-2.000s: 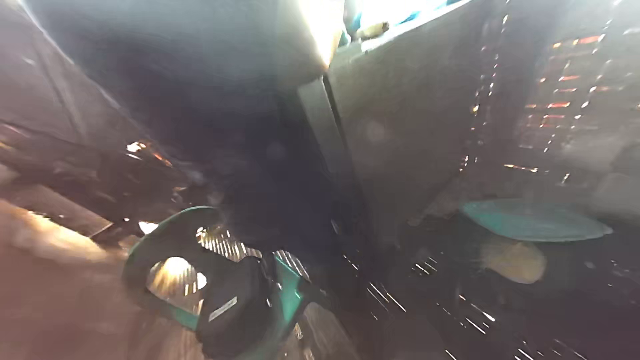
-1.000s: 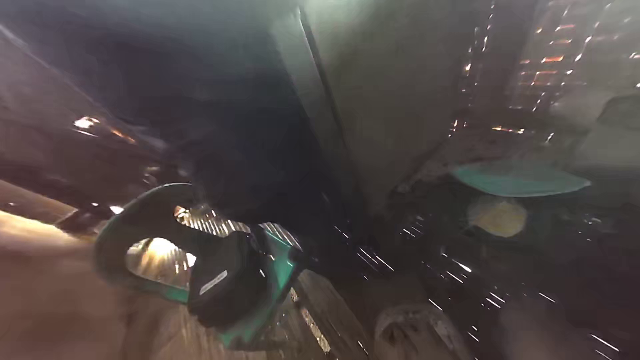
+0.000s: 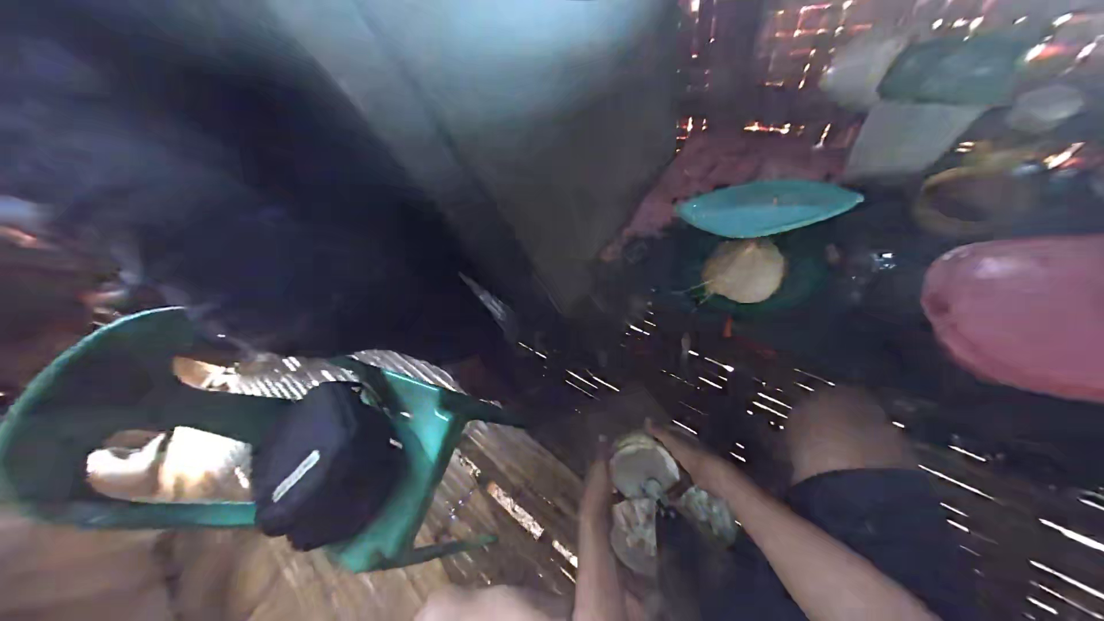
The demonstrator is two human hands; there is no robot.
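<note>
Low in the head view, my left hand (image 3: 601, 474) and my right hand (image 3: 683, 447) lie at opposite sides of a round, pale, hollow-looking object (image 3: 643, 464), which may be a coconut half. Both hands grip it by its rim. At its lower edge is a small metal tip (image 3: 654, 492) on a dark bar (image 3: 677, 543) that runs down between my forearms. Two more pale, mottled pieces (image 3: 634, 526) lie just below, one on each side of the bar; blur hides what they are.
A green plastic chair (image 3: 431, 423) with a dark cap (image 3: 332, 466) stands left on a slatted wooden floor (image 3: 500, 483). Right are a teal basin (image 3: 768, 207), a pale round object (image 3: 746, 271) and a pink basin (image 3: 1018, 315). A bare knee (image 3: 845, 431) shows near my right forearm.
Both hands and the round object between them now show; neither earlier frame shows my hands clearly. The view has shifted, bringing the pink basin into sight.
</note>
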